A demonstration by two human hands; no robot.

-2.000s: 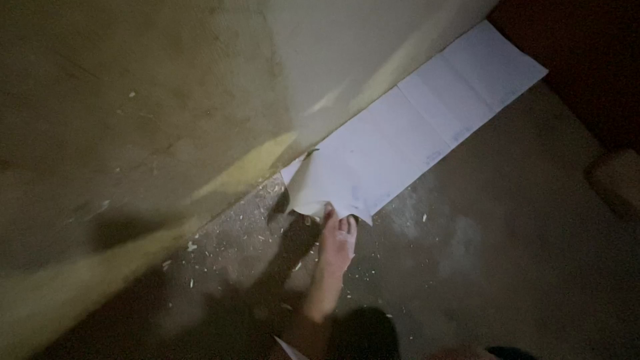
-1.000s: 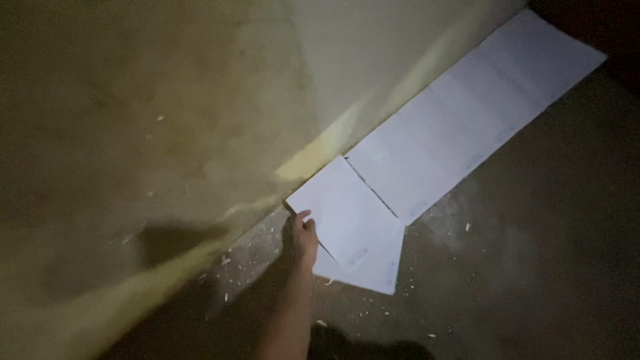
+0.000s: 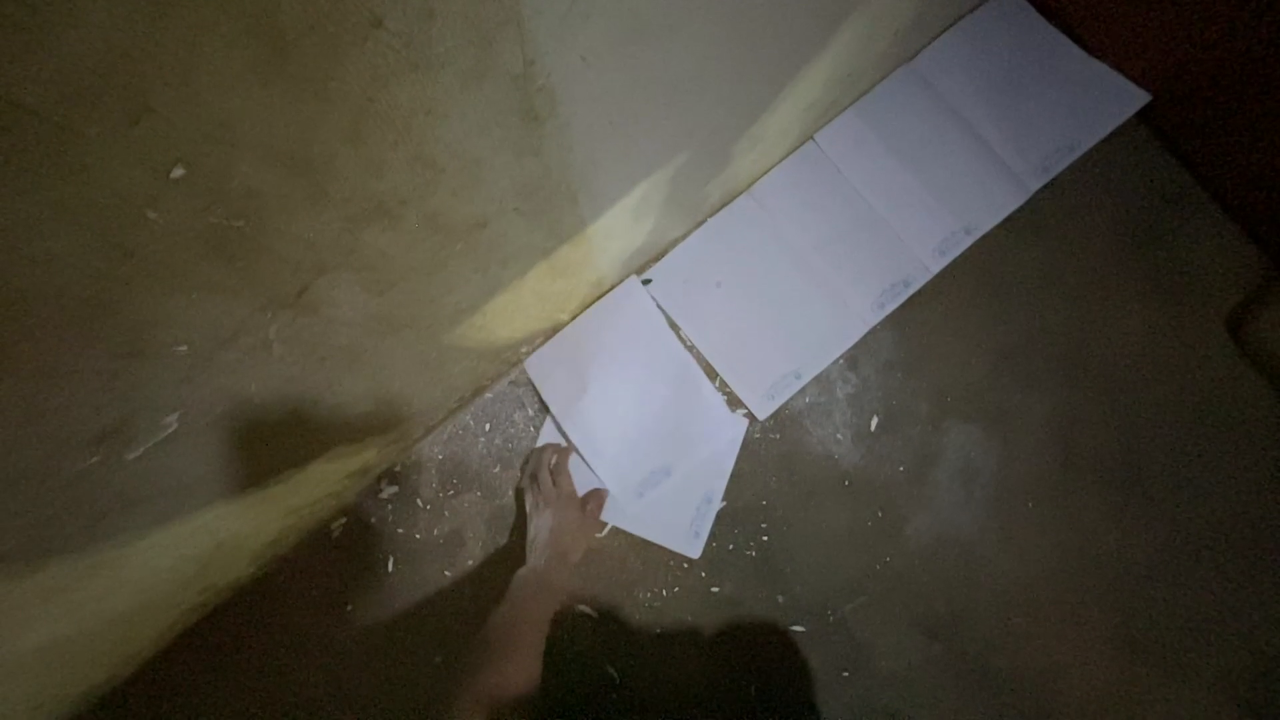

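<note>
My left hand (image 3: pixel 565 500) reaches in from the bottom, palm down, thumb and fingers apart, at the left edge of two overlapping white sheets. Its fingertips touch or lie just over a corner of the lower sheet (image 3: pixel 700 515). The upper sheet (image 3: pixel 635 390) lies flat at an angle across it, one corner near the base of the wall. Up and to the right, a row of white sheets (image 3: pixel 760 300) with faint printed marks runs along the wall, a narrow gap apart from the upper sheet. My right hand is out of view.
A stained wall (image 3: pixel 300 200) with yellowish light patches rises at the left. The dark concrete floor (image 3: pixel 900 560) carries small pale flakes around the sheets. A dark reddish surface (image 3: pixel 1200 60) borders the far end of the row. Dark shadows cover the lower part.
Two seconds ago my left hand held a sheet's lifted, curled edge. One second ago it was at the upper sheet's corner; now that sheet lies nearer the row, and the hand is at the lower sheet.
</note>
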